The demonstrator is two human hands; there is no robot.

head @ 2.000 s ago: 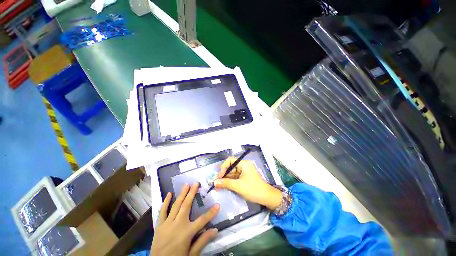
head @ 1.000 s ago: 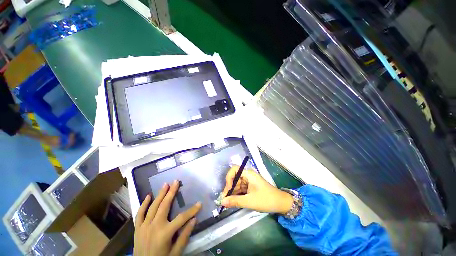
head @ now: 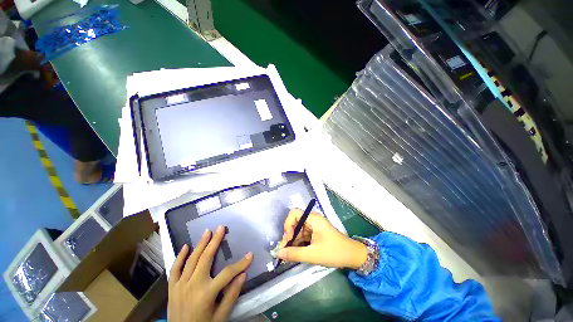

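The near tablet back cover lies inside-up on white sheets in front of me, with small white patches along its edge. My left hand rests flat on its lower left part, fingers spread, holding nothing. My right hand holds a thin black pen-like stick, its lower end at a small white piece near the cover's lower edge. The fingertips hide part of that end. A second tablet back cover lies just beyond on the sheets.
A tall stack of clear blister trays stands at the right. A brown carton and foam trays with dark tablets are below at left. Blue film lies on the green bench. A person is at the upper left.
The view has shifted, and the stick's lower end has moved from the cover's middle to near its lower edge. A person has come into view at left. My left hand stays on the cover.
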